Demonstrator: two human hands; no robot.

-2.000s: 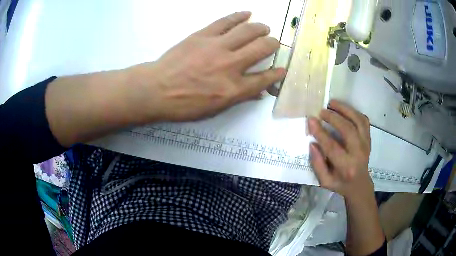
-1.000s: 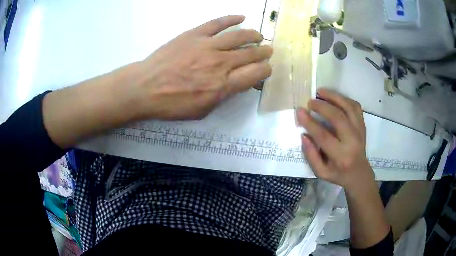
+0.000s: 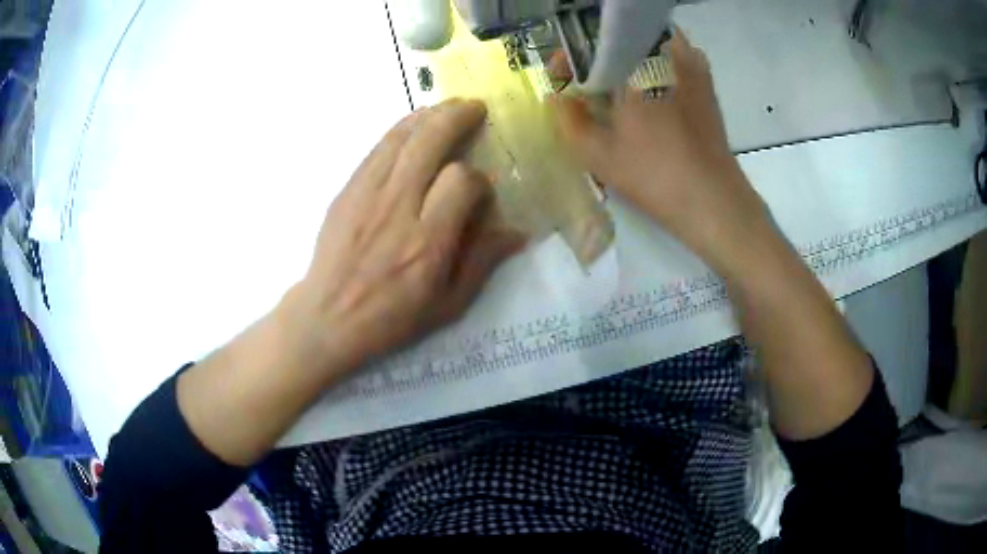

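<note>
The pale fabric band [image 3: 515, 162] lies on the white table under the lamp's yellow glow, running down from the needle area. Its near end is folded or curled, with a whiter layer [image 3: 584, 276] showing below it. My left hand [image 3: 417, 227] lies along the band's left side, fingertips on or beside it, fingers bent. My right hand [image 3: 649, 152] is blurred at the band's right side, close to the machine head; its fingertips are partly hidden, so its grip is unclear. The presser foot area [image 3: 520, 49] shows at the top.
The machine head [image 3: 606, 38] and white lamp [image 3: 425, 22] are at the top, above the hands. A printed ruler [image 3: 520, 348] runs along the table's front edge. A black looped tool [image 3: 982, 173] is at the far right. Blue trays [image 3: 43, 373] stand at left.
The view has swung right, so the machine appears further left. My right hand has moved up from the band's near end to beside the machine head. The band's near end has become folded.
</note>
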